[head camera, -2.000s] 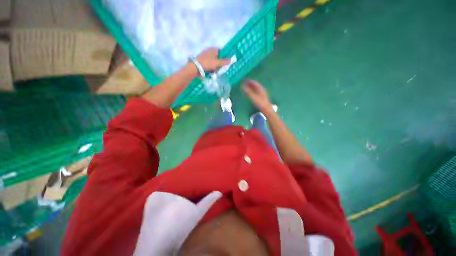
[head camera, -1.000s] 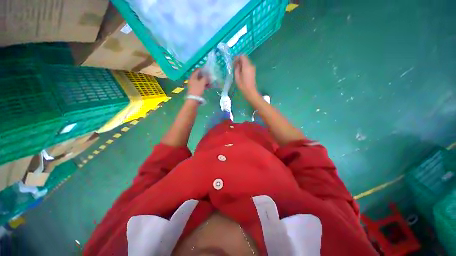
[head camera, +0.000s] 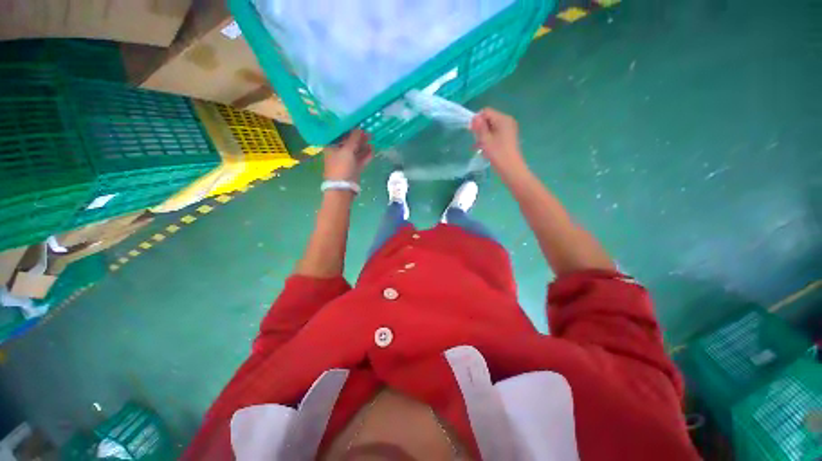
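Note:
A green plastic crate (head camera: 469, 74) stands at the top centre with a whitish heap (head camera: 379, 40) in it; single pieces cannot be told apart. A long clear plastic film strip (head camera: 442, 110) runs from the crate's near side to my right hand (head camera: 496, 137), with a loop hanging below. My right hand is closed on the strip. My left hand (head camera: 348, 155) is at the crate's near corner with its fingers curled; whether it holds film or the crate is unclear.
Stacked green crates (head camera: 135, 126), a yellow crate (head camera: 248, 144) and brown cartons (head camera: 203, 58) stand at the left. More green crates (head camera: 739, 347) are at the lower right, another (head camera: 135, 432) at the lower left. Yellow-black tape (head camera: 194, 214) marks the green floor. My shoes (head camera: 397, 185) are below the crate.
My right hand has moved right, drawing the film out from the crate. My left hand has gone from the crate's rim to its near corner. The view has shifted, showing more of the crates at right.

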